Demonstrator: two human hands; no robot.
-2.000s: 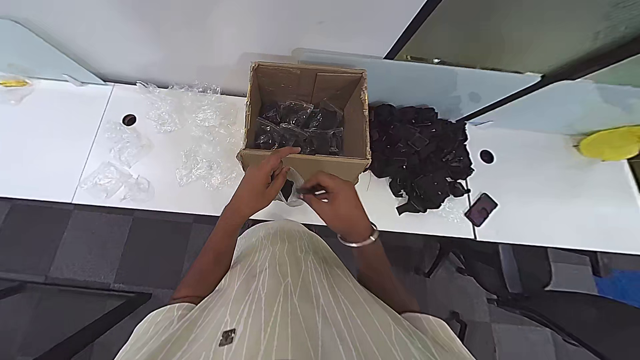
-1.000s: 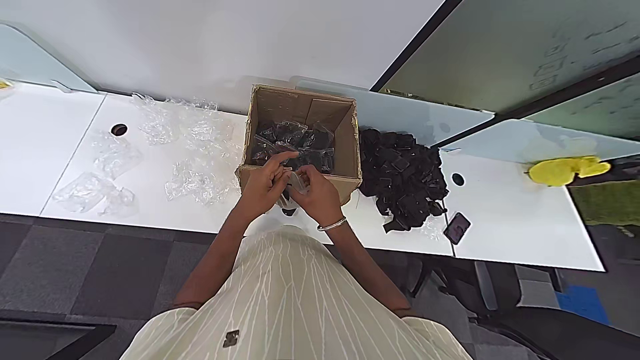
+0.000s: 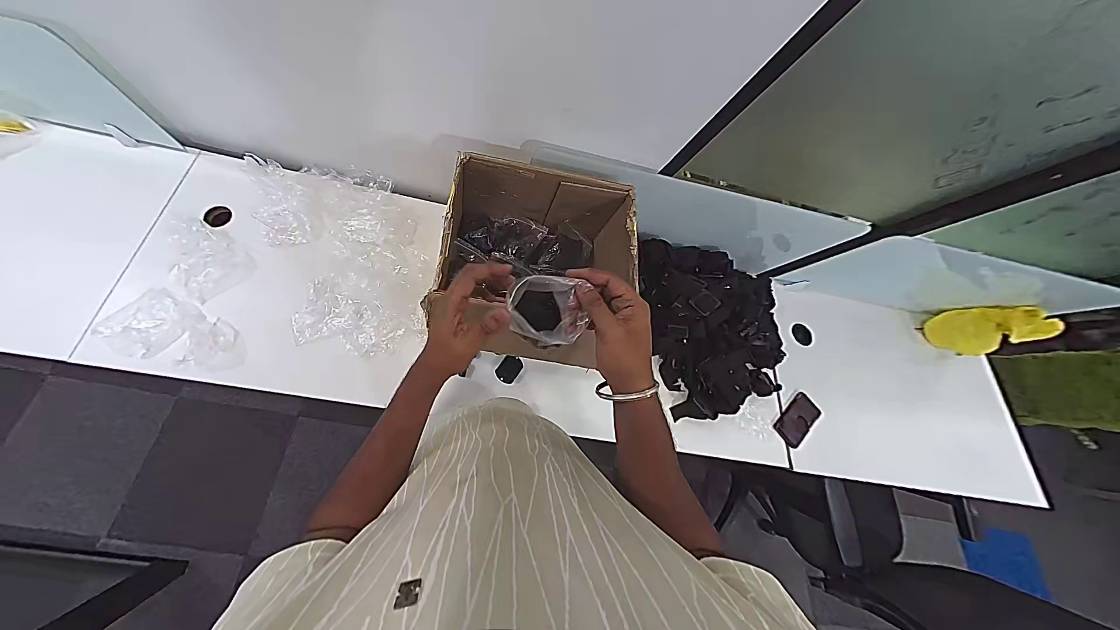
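Note:
A clear plastic bag (image 3: 573, 331) is spread at its mouth between my hands, over the front wall of a cardboard box (image 3: 628, 254); dark shows through its opening. My right hand (image 3: 615, 324) pinches the bag's right edge. My left hand (image 3: 468, 319) is at the bag's left side, fingers apart, its fingertips close to the rim; whether it grips the plastic is unclear. Clear bags with dark items (image 3: 525, 241) lie inside the box. A small black item (image 3: 508, 368) rests on the white desk just in front of the box, with another partly hidden near my left wrist.
Crumpled clear plastic bags (image 3: 350, 262) are spread on the desk (image 3: 289, 367) left of the box. A heap of black items (image 3: 713, 332) touches the box's right side. Farther right are a phone (image 3: 797, 419) and a yellow object (image 3: 989, 330). A glass partition (image 3: 752, 214) stands behind.
The clear bag between my hands has been opened wide at its mouth, and my hands have moved farther apart. A small black item now shows on the desk before the box.

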